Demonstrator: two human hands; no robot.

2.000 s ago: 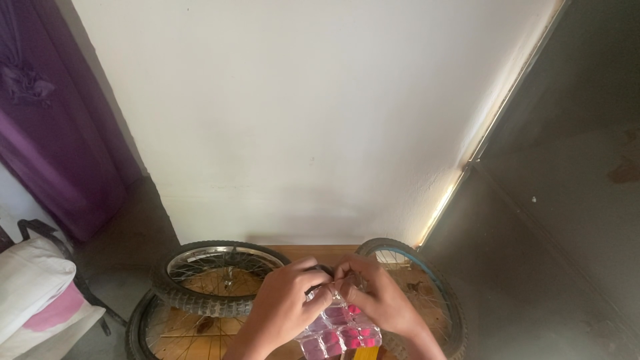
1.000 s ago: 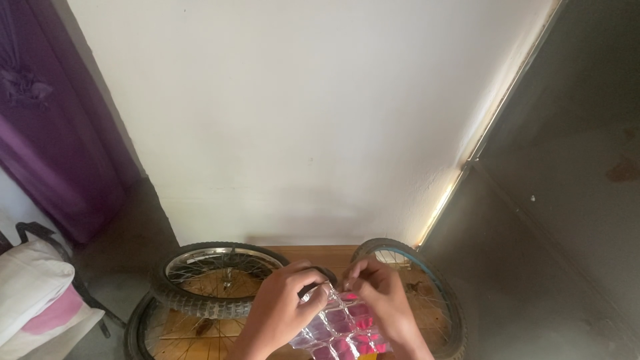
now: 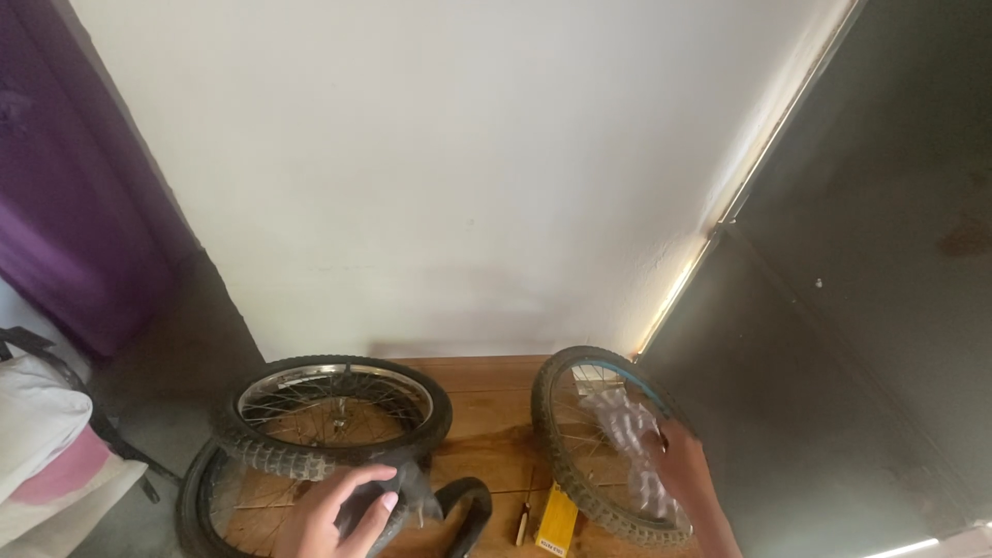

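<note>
My left hand (image 3: 341, 511) is at the bottom centre, thumb and fingers curled around a dark, thin, blurred piece (image 3: 407, 484) that looks like plastic or rubber. My right hand (image 3: 678, 457) holds a crumpled clear plastic blister sheet (image 3: 632, 434) over the right bicycle wheel (image 3: 558, 465), which has a knobbly tyre and a blue rim stripe. Between the hands lie a black inner tube (image 3: 473, 515), a screwdriver (image 3: 523, 523) and a yellow box (image 3: 558, 523) with writing on it.
Two bicycle wheels overlap on the left, the upper one (image 3: 333, 457) with a silver rim, the lower tyre (image 3: 194, 504) beneath. All rest on a wooden surface (image 3: 484, 411) against a white wall (image 3: 465, 194). A dark panel (image 3: 775, 372) stands right; a purple curtain (image 3: 85, 194) and cushion (image 3: 46, 426) are left.
My hands have moved apart; both were at the plastic sheet before. The right hand has carried the sheet to the right, over the wheel, and the left has moved left with the dark piece.
</note>
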